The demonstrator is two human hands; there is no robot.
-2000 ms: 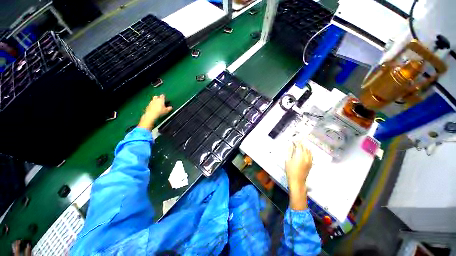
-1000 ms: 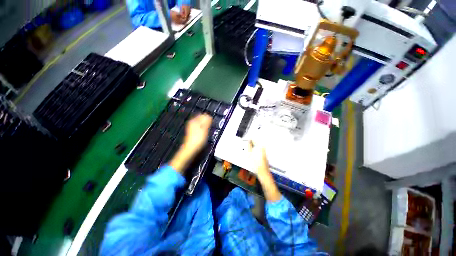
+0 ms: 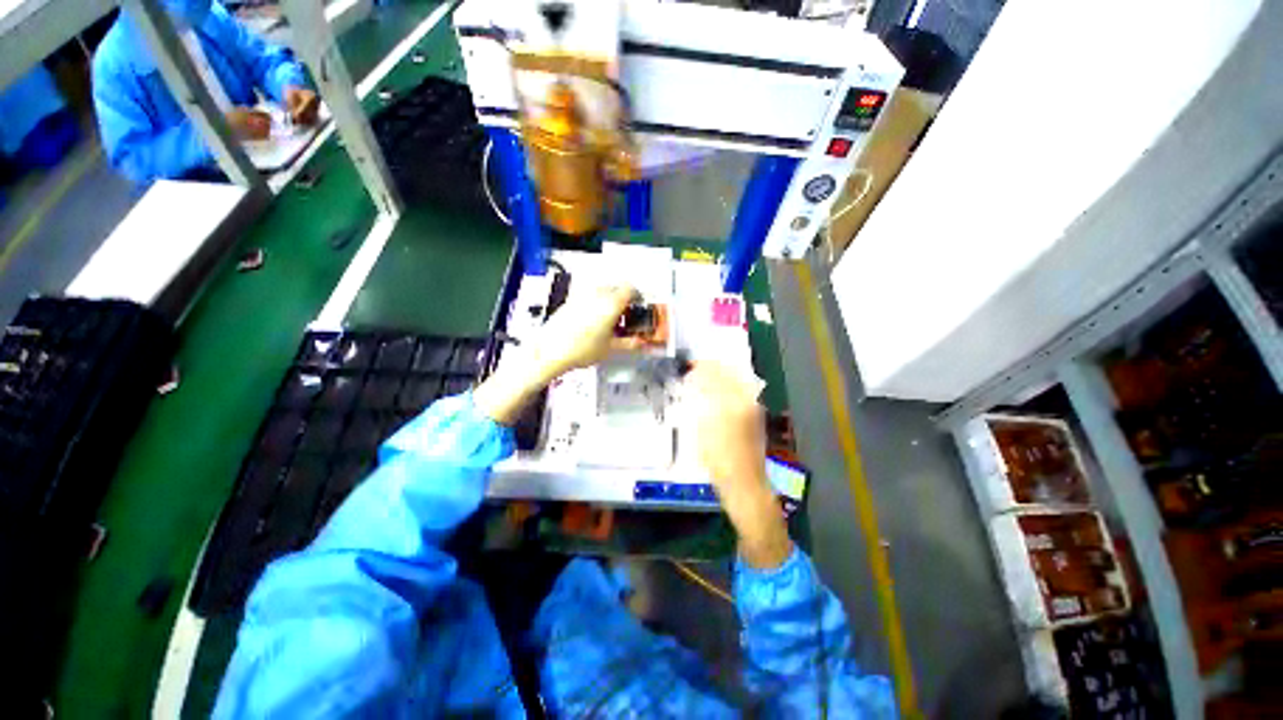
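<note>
My left hand [image 3: 588, 335] reaches over the press base plate [image 3: 563, 457], its fingertips at the left edge of the orange-brown fixture [image 3: 657, 338]. A small dark piece [image 3: 642, 318] shows in the fixture beside those fingertips; whether they grip it is unclear. My right hand [image 3: 726, 422] is blurred, low over the right part of the plate, with a small dark spot at its fingertips that I cannot make out. The gold-brass press head [image 3: 569, 162] hangs behind and above the fixture.
A black blister tray [image 3: 345, 436] lies left of the press. Blue posts [image 3: 761, 211] flank the fixture. A pink pad [image 3: 726, 311] lies at the base's right. Stacked black trays [image 3: 71, 394] stand across the green belt [image 3: 232, 317]. Another person [image 3: 176, 92] sits at the upper left.
The view has turned right, towards the press. My left hand has gone from the belt, across the blister tray, to the fixture. My right hand is now nearer the fixture's right side.
</note>
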